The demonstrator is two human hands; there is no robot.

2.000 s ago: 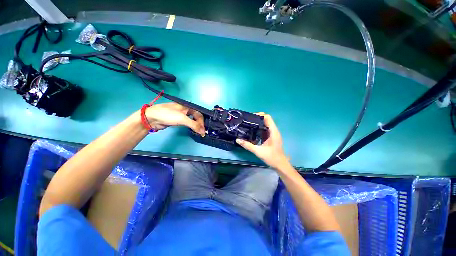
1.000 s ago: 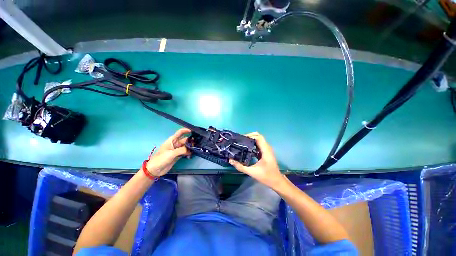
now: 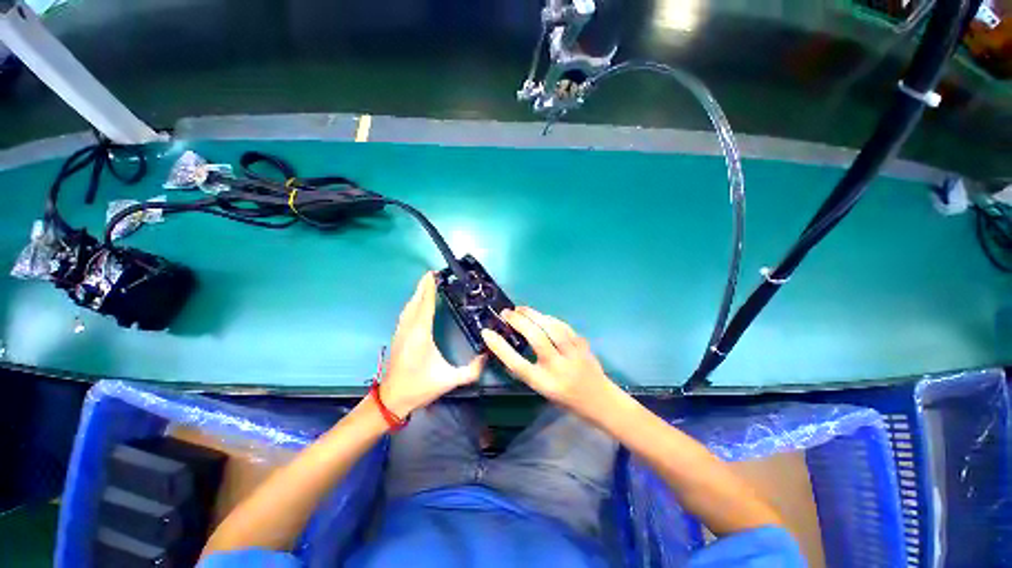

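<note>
An open black housing with electronics (image 3: pixel 477 297) is tilted near the bench's front edge, with thin wires visible inside. My left hand (image 3: pixel 420 361) is around its left and lower side, thumb at the lower end. My right hand (image 3: pixel 549 353) has its fingers on the housing's lower right part. A black power cord (image 3: pixel 427 224) runs from the housing's top end to a coil with a yellow cord tie (image 3: pixel 293 196) at the back left. A wrapped plug end (image 3: pixel 198 171) lies beside the coil.
Another open housing (image 3: pixel 139 291) with cords lies at the far left. The screwdriver nose (image 3: pixel 555 94) hangs behind the bench, its clear feed tube (image 3: pixel 738 200) curving right. A thick black cable (image 3: pixel 832 211) crosses at right. Lined blue crates (image 3: pixel 89 472) flank my knees; the left holds black covers (image 3: pixel 150 477).
The housing has turned from lying nearly crosswise to pointing away from me, its cord end now at the top. The cord coil has shifted slightly. Both hands have changed their hold.
</note>
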